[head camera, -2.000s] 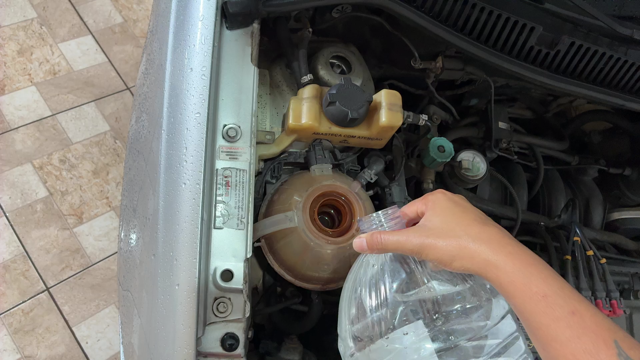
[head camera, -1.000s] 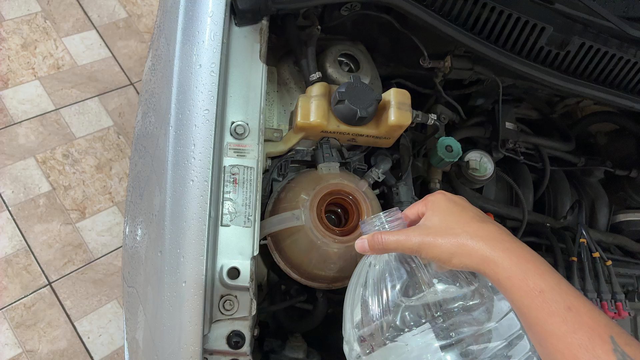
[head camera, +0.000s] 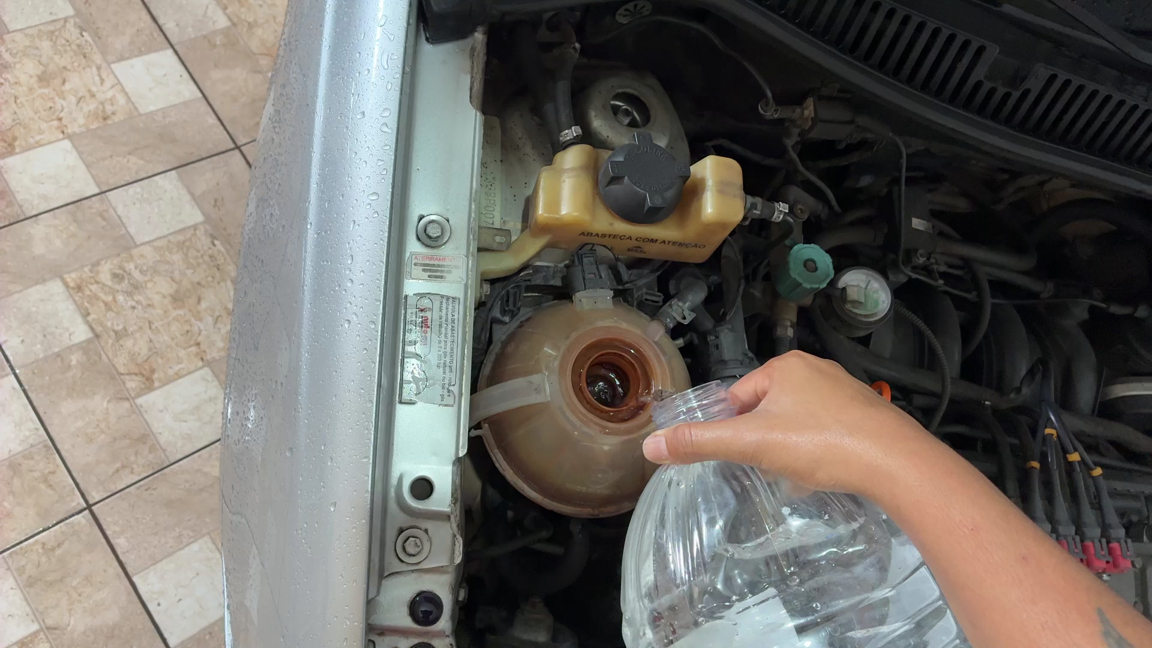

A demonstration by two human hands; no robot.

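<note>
My right hand (head camera: 792, 432) grips the neck of a large clear plastic bottle (head camera: 720, 549), which leans with its open mouth beside the filler opening (head camera: 614, 380) of a round, brownish coolant expansion tank (head camera: 540, 450). Some liquid glints inside the opening, and no cap sits on it. Whether liquid is leaving the bottle cannot be told. The bottle's lower part runs out of the frame at the bottom. My left hand is not in view.
Behind the tank sits a yellowed plastic reservoir (head camera: 576, 193) with a black cap (head camera: 643, 178). A green cap (head camera: 810, 270), hoses and spark plug leads (head camera: 1062, 486) are to the right. The wet silver fender (head camera: 315, 270) runs along the left, above a tiled floor (head camera: 117, 315).
</note>
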